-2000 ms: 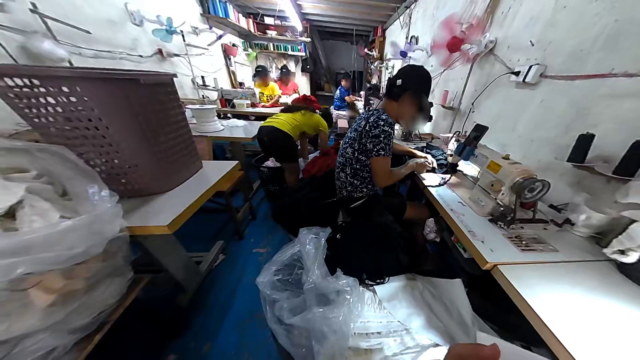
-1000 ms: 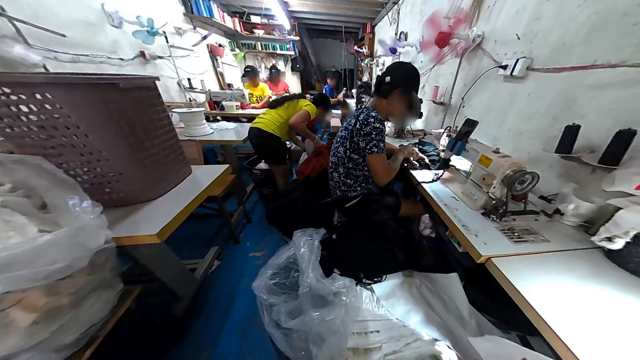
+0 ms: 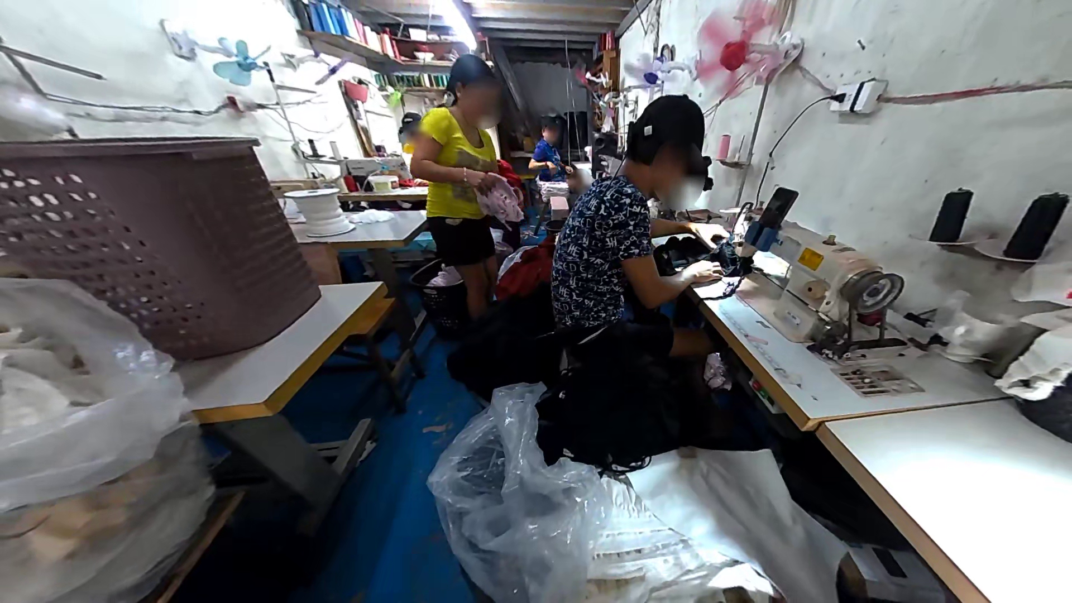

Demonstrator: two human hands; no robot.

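Observation:
Neither my left hand nor my right hand shows at this moment. Low in front of me lies a clear plastic bag (image 3: 511,494), beside white sheet material (image 3: 737,502). A pile of black fabric (image 3: 611,410) touches the bag's upper side. Past it, a seated person (image 3: 599,251) in a patterned shirt holds black cloth (image 3: 670,255) at a sewing machine (image 3: 816,276), which stands on a white worktable (image 3: 770,360). Farther back, a standing person in a yellow shirt (image 3: 456,151) holds light printed cloth (image 3: 501,201).
At left, a brown plastic basket (image 3: 201,243) stands on a table (image 3: 335,322), with a clear bag of scraps (image 3: 84,469) before it. A white tabletop (image 3: 971,469) borders the right side. Blue floor (image 3: 402,486) shows between the tables. A pink wall fan (image 3: 737,54) hangs above.
The person in yellow, bent over earlier, now stands upright holding cloth. Part of a hand showed at the bottom edge two seconds ago and is out of view now.

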